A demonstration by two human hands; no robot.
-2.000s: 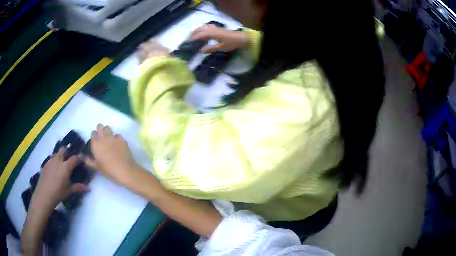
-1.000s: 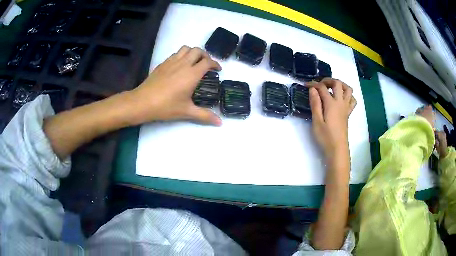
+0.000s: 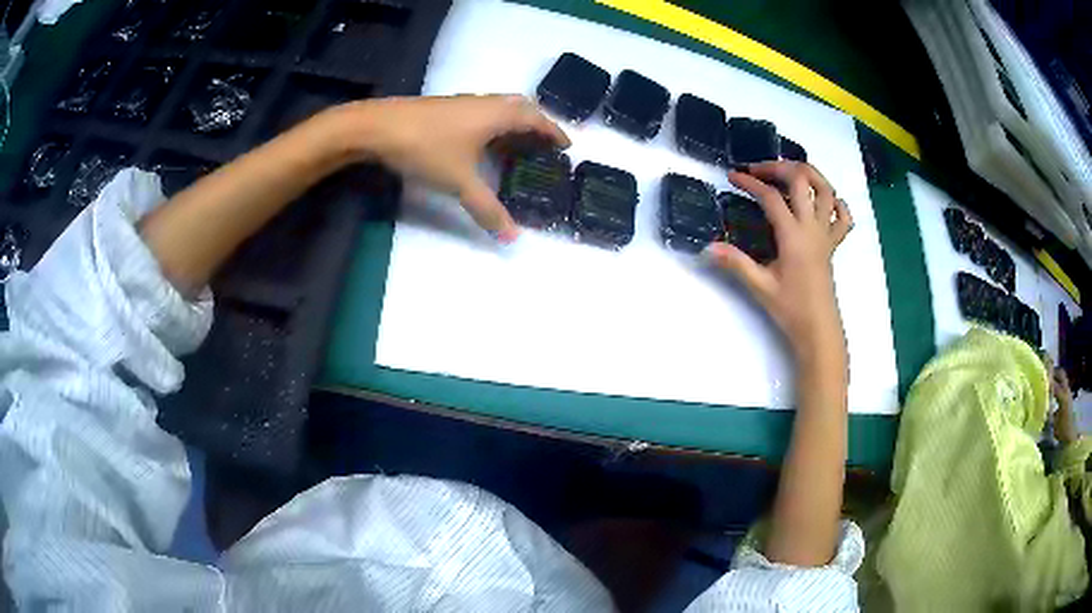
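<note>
Black watch heads lie in two rows on a white foam sheet (image 3: pixel 575 311). The back row (image 3: pixel 701 127) has dark screens. The front row has faint green text lines, as on one watch head (image 3: pixel 605 204). My left hand (image 3: pixel 461 150) has its thumb and fingers at opposite edges of the slightly blurred leftmost front watch head (image 3: pixel 535 186). My right hand (image 3: pixel 800 246) has its thumb and fingers around the rightmost front watch head (image 3: pixel 747 225) and partly covers it. The right end of the back row is partly hidden behind my right fingers.
A black compartment tray (image 3: pixel 270 314) is at the left, with shiny film-wrapped items (image 3: pixel 219 105) in some pockets. A yellow rail (image 3: pixel 766 60) runs behind the sheet. At the right, a person's yellow-green sleeve (image 3: pixel 970 443) is beside another white sheet with watch heads (image 3: pixel 1000 305).
The view has swung from the coworker back to my sheet. Since the last earlier frame, my left thumb has moved in to the leftmost watch and my right thumb to the rightmost one.
</note>
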